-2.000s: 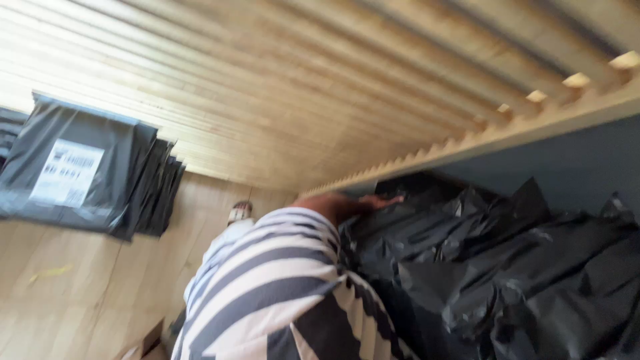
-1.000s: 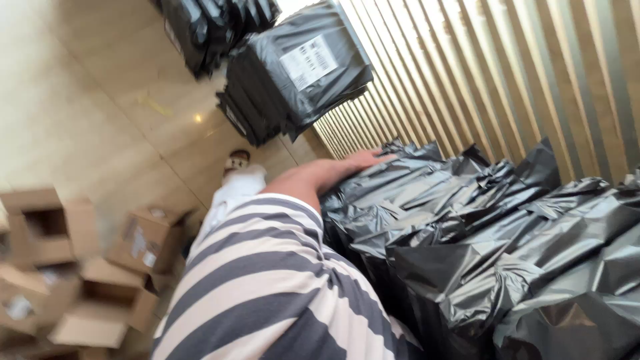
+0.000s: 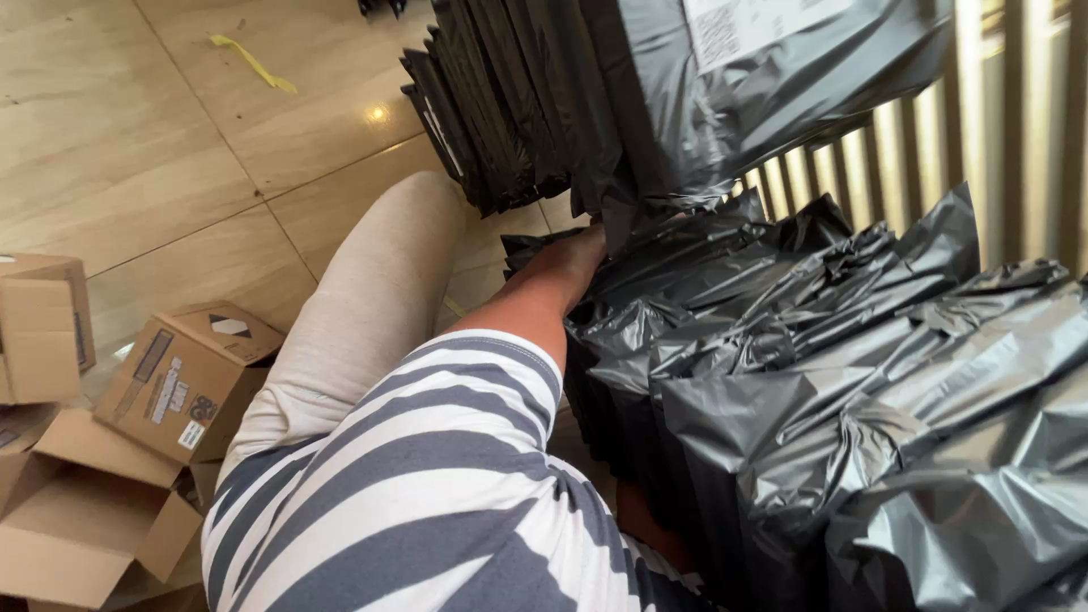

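Note:
My left hand (image 3: 592, 246) reaches to the far end of a long row of black plastic mailer bags (image 3: 782, 340). Its wrist shows, but the fingers are mostly hidden among the bags, so their grip cannot be told. Low beside the near bags is a small patch of skin, seemingly my right arm; my right hand is out of sight. Just beyond my left hand, a thick stack of black mailer bags (image 3: 518, 102) stands, the nearest bearing a white printed label (image 3: 752, 25).
Opened cardboard boxes (image 3: 85, 510) and another printed carton (image 3: 183, 382) lie on the tiled floor (image 3: 110, 144) at left. A yellow strip (image 3: 255, 64) lies on the tiles. A slatted panel (image 3: 969, 127) runs along the right, behind the bags.
The view has swung and come nearer to the labelled stack. My left hand, visible on top of the row's far end a second ago, is now mostly hidden by bags.

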